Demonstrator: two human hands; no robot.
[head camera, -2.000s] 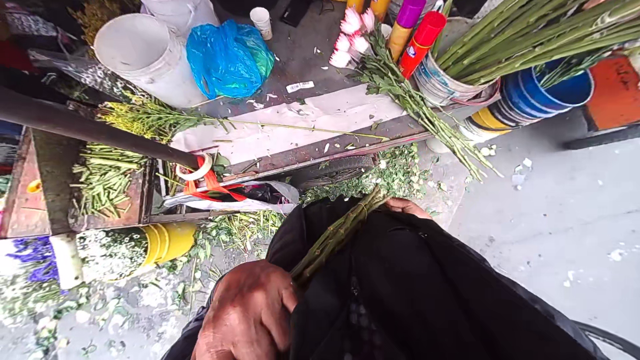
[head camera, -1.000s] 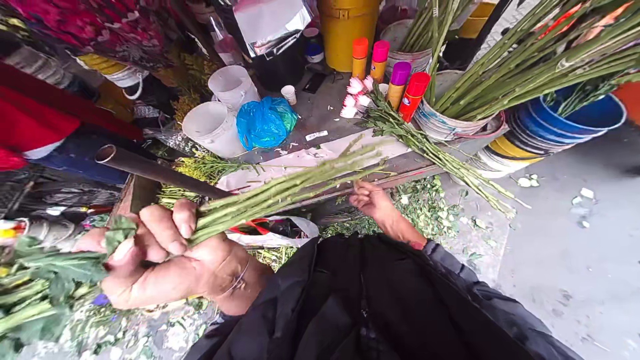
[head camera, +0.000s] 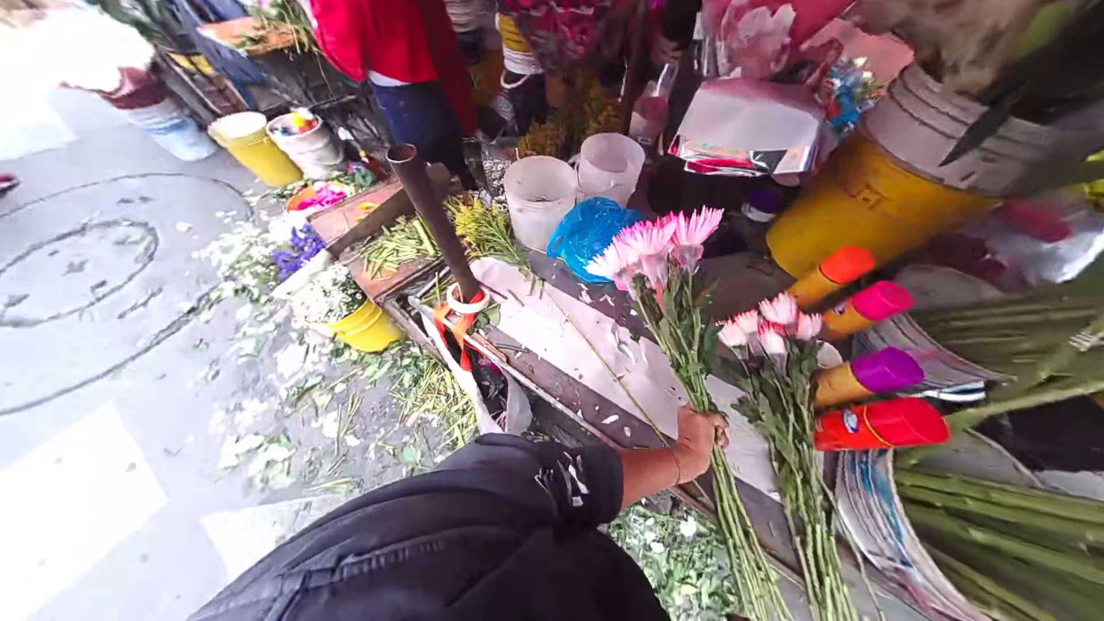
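My left hand (head camera: 703, 435), with a thin band at the wrist, is closed around the green stems of a bunch of pink-and-white flowers (head camera: 660, 246). The heads point up and away, and the long stems run down toward the lower edge. Just right of it, a second bunch of pink-and-white flowers (head camera: 772, 328) lies over the bench, its heads wrapped in small covers. Beneath the held bunch is a pale paper sheet (head camera: 573, 332) with scraps on it. My right hand is out of view.
Spray cans (head camera: 880, 424) with coloured caps lie to the right, near buckets of long stems. A blue plastic bag (head camera: 591, 233) and white buckets (head camera: 541, 194) stand behind the paper. An upright metal pipe (head camera: 435, 228) rises at the bench's left. A person in red (head camera: 392, 43) stands beyond.
My left hand has moved from the left side to over the bench, and the flower heads of its bunch now show. My right hand has left view. The view has swung left.
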